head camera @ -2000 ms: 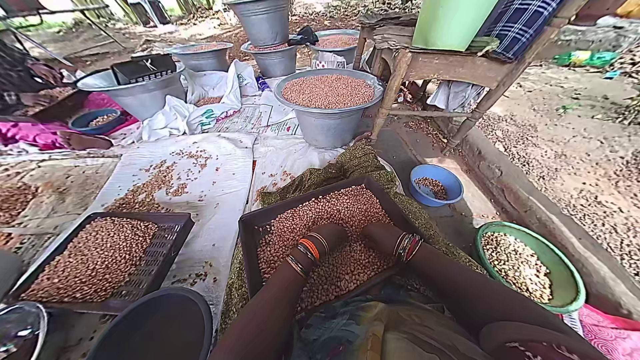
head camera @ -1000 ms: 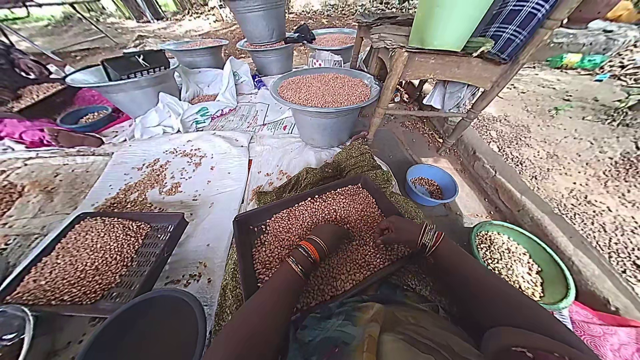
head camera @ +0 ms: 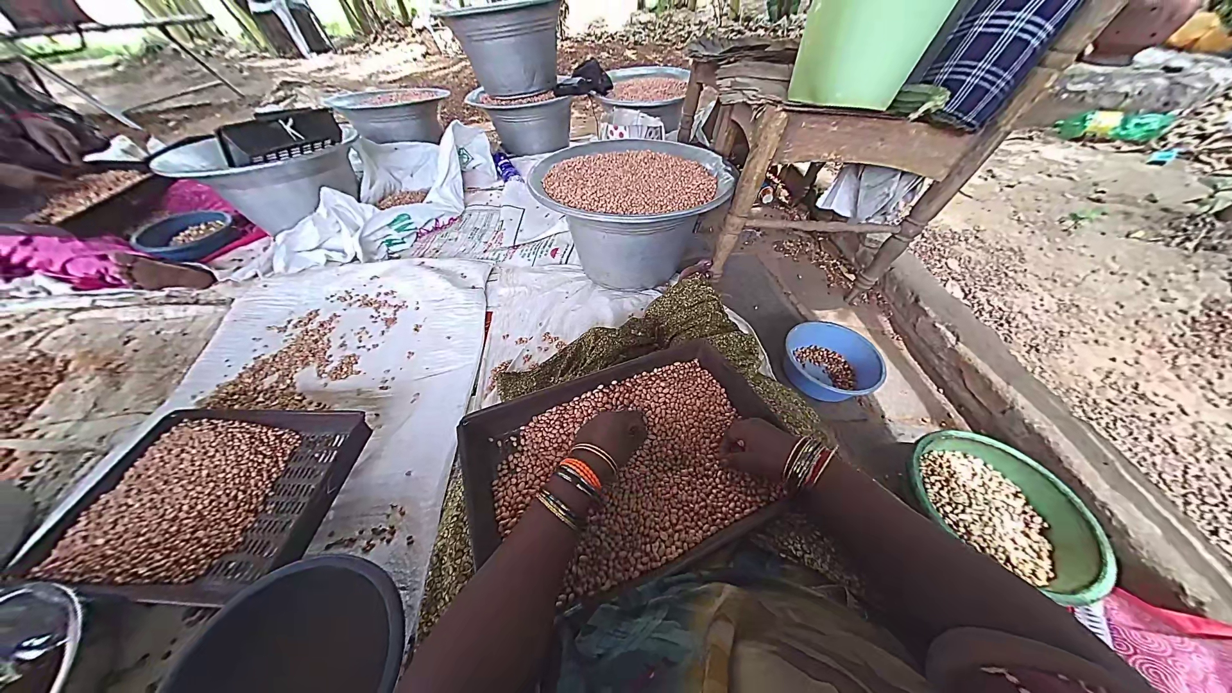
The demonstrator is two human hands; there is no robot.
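A dark plastic tray (head camera: pixel 469 481) full of reddish-brown shelled nuts (head camera: pixel 664 481) rests at my lap, partly on a glittery olive cloth (head camera: pixel 664 318). My left hand (head camera: pixel 616 438), with several bangles at the wrist, lies curled on the nuts near the middle of the tray. My right hand (head camera: pixel 756 449), also with bangles, is curled over the nuts by the tray's right side. The fingertips of both hands point down or inward, so whether they pinch any nuts cannot be told.
At left is a slotted tray (head camera: pixel 327 472) of similar nuts, with a dark basin (head camera: pixel 289 635) below. Ahead stands a metal basin (head camera: pixel 630 241) heaped with nuts. To the right are a blue bowl (head camera: pixel 835 371), a green basin (head camera: pixel 1097 549) of paler nuts and a wooden chair (head camera: pixel 866 140). A person's foot (head camera: pixel 164 272) shows far left.
My hands, close together near the tray's upper middle two seconds ago, are now farther apart. My right hand has moved toward the tray's right side.
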